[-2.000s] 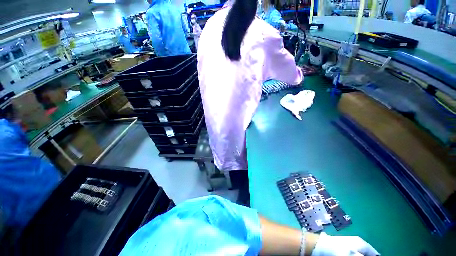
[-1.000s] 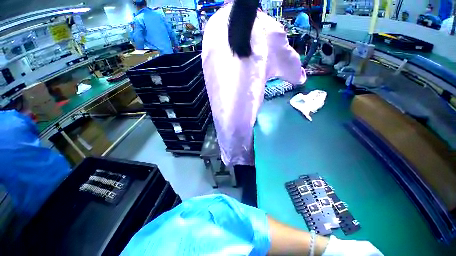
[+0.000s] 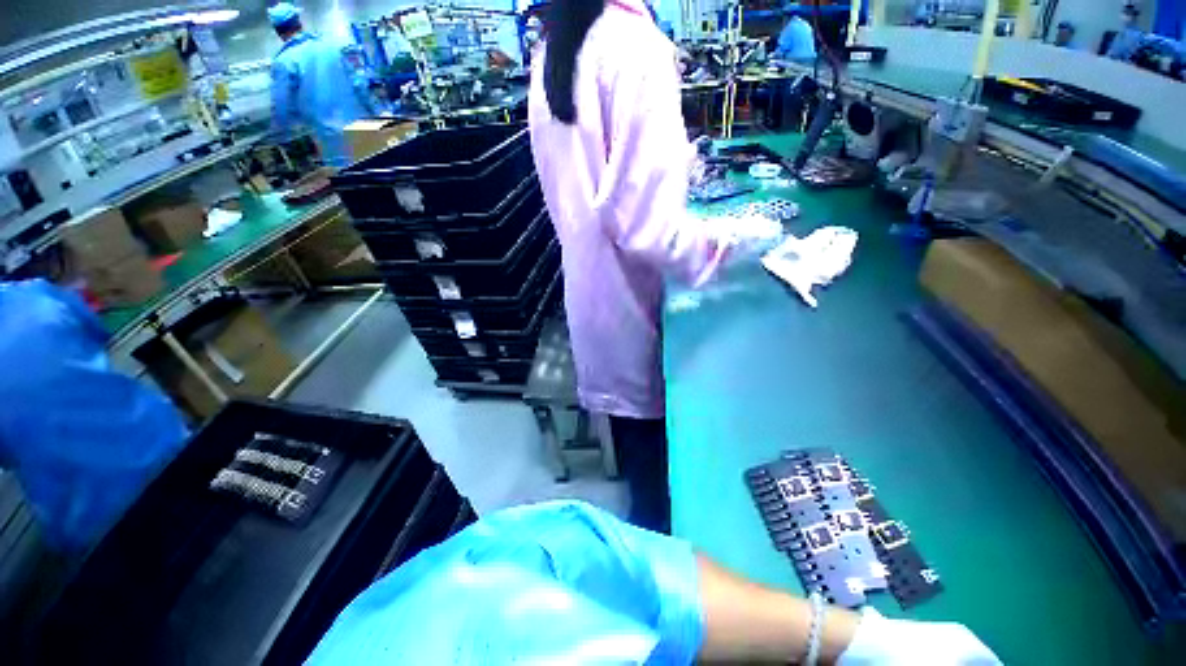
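My left hand (image 3: 918, 643) wears a white glove and is cut off by the bottom edge, with a blue sleeve and a pale wrist band behind it. Its fingers and anything in them are out of the picture. A cluster of black comb-edged pieces (image 3: 809, 536) topped with pale squares lies flat on the green bench (image 3: 728, 390), just beyond the glove. My right hand is not in view.
A person in a pink smock (image 3: 611, 221) stands at the bench's left side near a crumpled white cloth (image 3: 813, 262). Stacked black totes (image 3: 455, 241) stand beyond; a nearer tote (image 3: 234, 572) holds assemblies. A brown carton (image 3: 1041, 351) and bluish strips (image 3: 1041, 468) lie right.
The person in pink has turned and now reaches a gloved hand toward the white cloth. The view has shifted slightly. My left arm and the black cluster look nearly unchanged.
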